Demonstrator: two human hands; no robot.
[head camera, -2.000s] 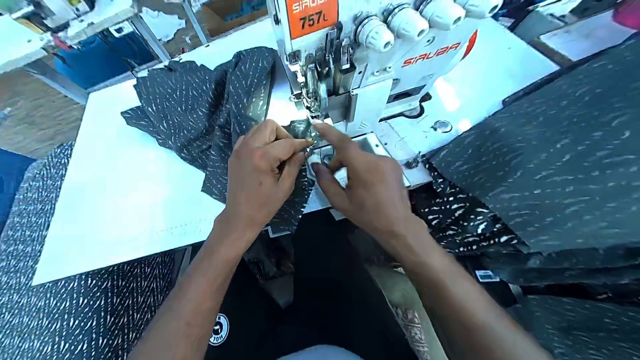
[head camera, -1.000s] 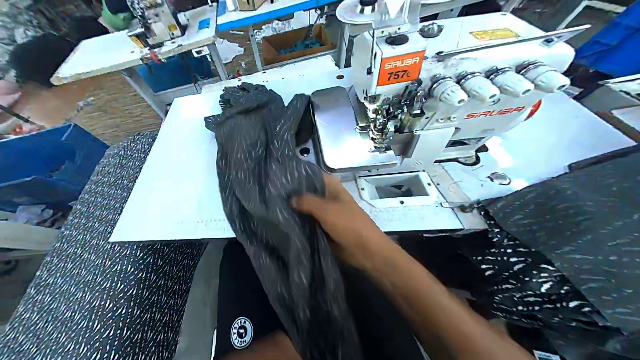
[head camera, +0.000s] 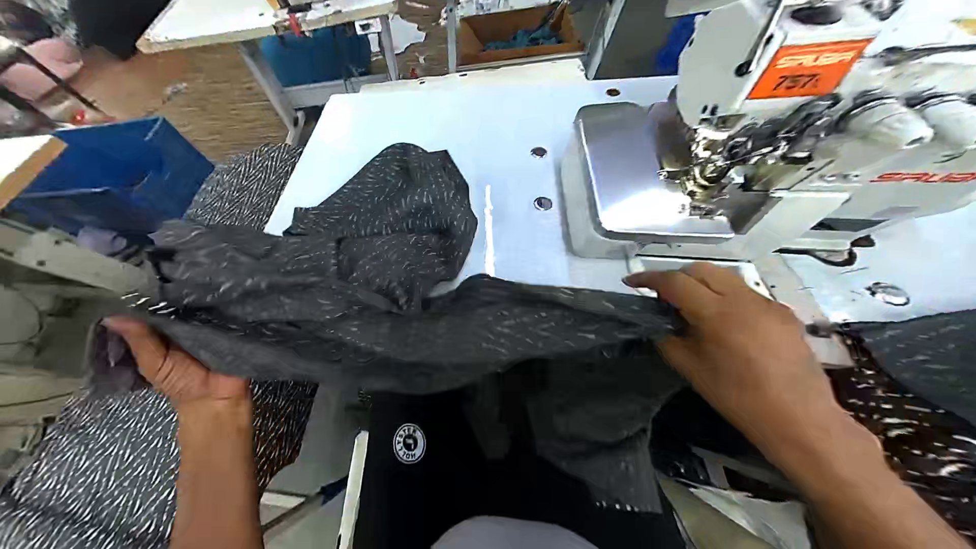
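A dark grey fabric piece with light flecks (head camera: 488, 328) stretches between my hands above my lap and the table's front edge. At its left end, my left hand (head camera: 179, 366) supports the cloth, palm up, with the fingers partly behind it. My right hand (head camera: 724, 328) pinches the opposite end just in front of the Siruba overlock sewing machine (head camera: 762, 152). Part of the cloth lies bunched on the white tabletop, and another part hangs down between my arms. The metal cloth plate (head camera: 633, 175) and the needle area hold no fabric.
More flecked fabric (head camera: 114, 465) drapes at the lower left, and dark cloth (head camera: 915, 381) hangs at the right. A blue bin (head camera: 114, 175) stands to the left. Behind the white table (head camera: 427, 114) are another worktable (head camera: 229, 19) and a cardboard box (head camera: 518, 34).
The hands were together at the needle area two seconds ago. The cloth then hung bunched over the table's front edge; now it is spread sideways, with my left hand far to the left.
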